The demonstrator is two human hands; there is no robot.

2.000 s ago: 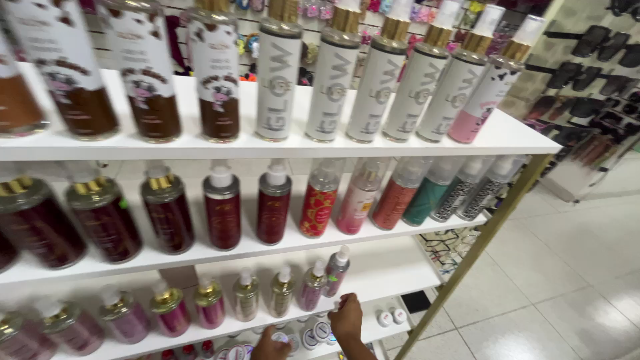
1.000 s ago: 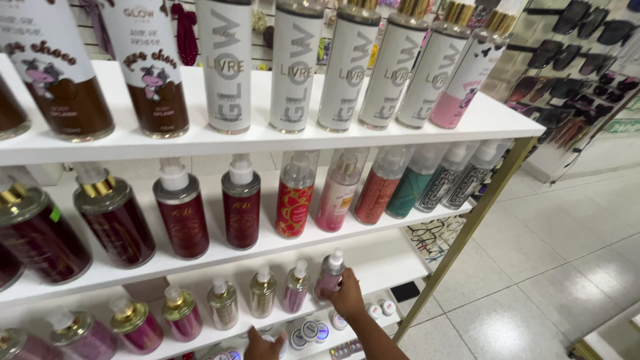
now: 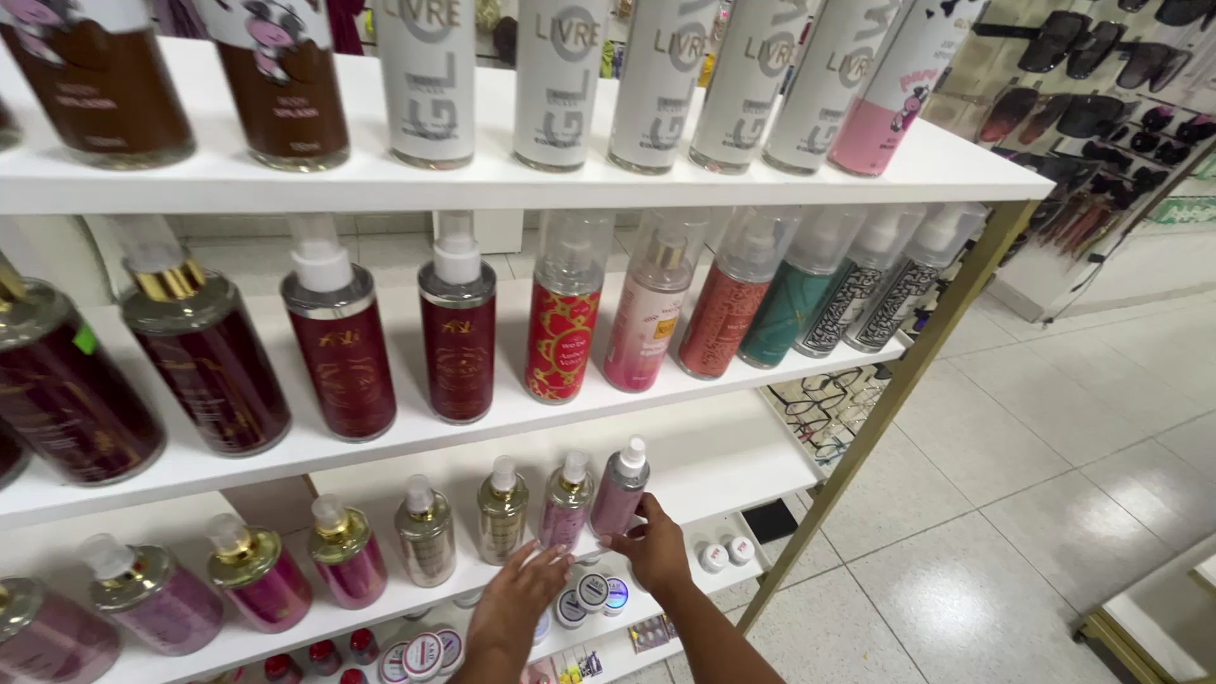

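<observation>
On the third shelf down, my right hand (image 3: 655,551) has its thumb and fingers around the lower part of a pink spray bottle (image 3: 619,489) with a white pump, the rightmost in its row. My left hand (image 3: 527,579), fingers spread, is at the base of the neighbouring lilac spray bottle (image 3: 566,503) with a gold collar; whether it touches the glass I cannot tell. Farther left stand a pale gold bottle (image 3: 502,511), a second pale one (image 3: 425,532) and a magenta bottle (image 3: 348,553). All of them are upright.
Above are a shelf (image 3: 456,418) with dark red bottles (image 3: 458,342) and a top shelf (image 3: 570,190) with white bottles (image 3: 556,95). Small round tins (image 3: 593,591) lie below my hands. A gold shelf post (image 3: 883,408) rises at right, beside the tiled floor (image 3: 1026,475). Sunglasses (image 3: 1092,114) hang beyond.
My left hand has moved up to the shelf beside the lilac bottle. My right hand, below the rightmost bottle two seconds ago, has taken hold of it. The view has moved closer.
</observation>
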